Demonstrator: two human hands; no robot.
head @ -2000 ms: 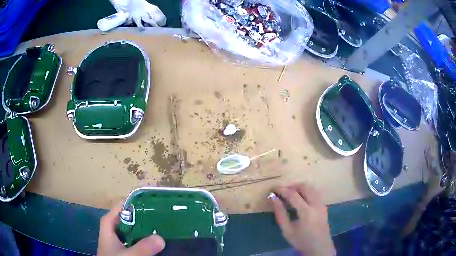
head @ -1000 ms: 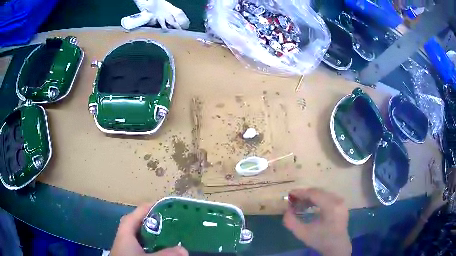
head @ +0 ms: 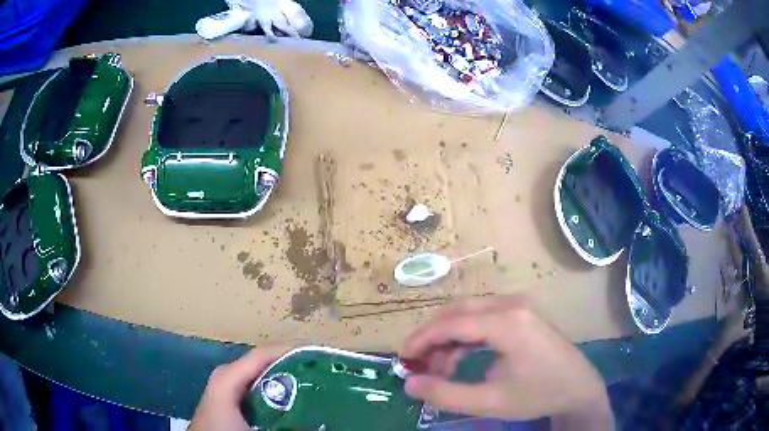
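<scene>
My left hand (head: 226, 389) holds a glossy green housing (head: 341, 391) at the near edge, cut off by the bottom of the picture. A silver lamp piece (head: 278, 391) sits on its left corner. My right hand (head: 497, 362) pinches a small silver-and-red lamp piece (head: 402, 367) at the housing's upper right rim. The fingers partly hide that piece. A white glue dish (head: 422, 269) with a thin pale stick across it lies beyond the housing.
Green housings stand on the cardboard (head: 253, 316) at left, one large one (head: 217, 183) among them. Darker housings (head: 597, 202) stand at right. A plastic bag of lamp pieces (head: 459, 50), a white glove (head: 282, 17) and a small white lump (head: 417, 214) also show.
My right hand has moved left with the lamp piece, from beside the housing to its upper right rim. The held housing sits slightly lower in view and tilts down to the right.
</scene>
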